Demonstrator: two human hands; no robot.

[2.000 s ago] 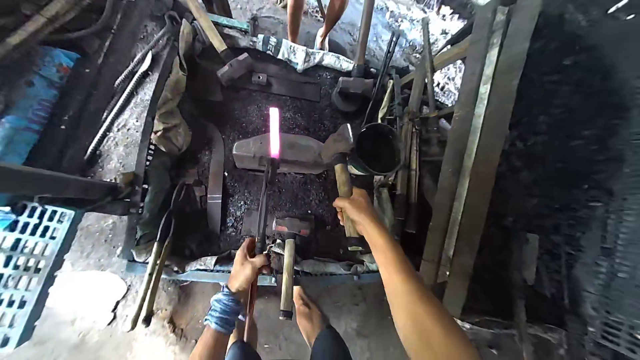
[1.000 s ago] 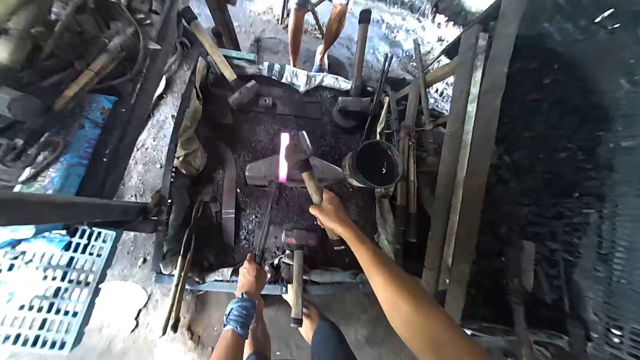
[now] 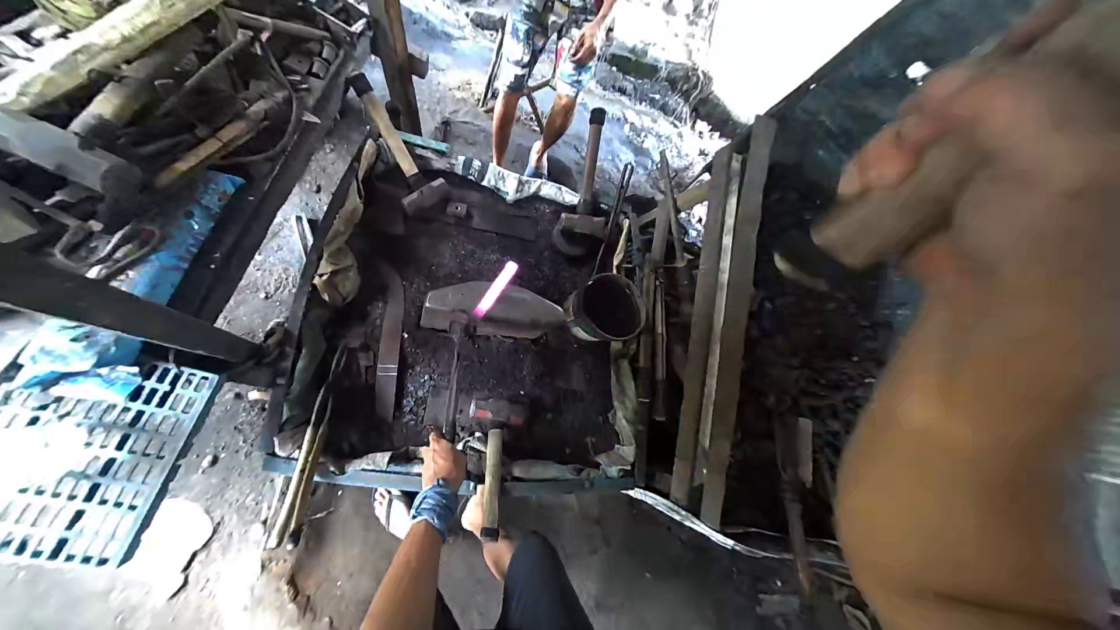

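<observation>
My left hand (image 3: 444, 461), with a blue band at its wrist, grips the handles of metal tongs (image 3: 452, 385). At the far end of the tongs, a glowing pink-white metal bar (image 3: 496, 289) lies slantwise across the anvil (image 3: 516, 312). My right hand (image 3: 962, 131) is raised high at the upper right, large and blurred, closed around the wooden handle (image 3: 892, 210) of a hammer; the hammer's head is not discernible. A second hammer (image 3: 497, 412) rests at the near edge of the bed, its wooden handle toward my legs.
A dark bucket (image 3: 605, 307) stands right of the anvil. Two more hammers, one at the back left (image 3: 425, 197) and one at the back right (image 3: 580, 229), lie at the far side. Long beams (image 3: 722, 324) run along the right. Another person's legs (image 3: 534, 122) are beyond the bed.
My right hand has swung up and away to the right with its hammer, which was over the anvil a second ago. The glowing bar now slants. The view has shifted.
</observation>
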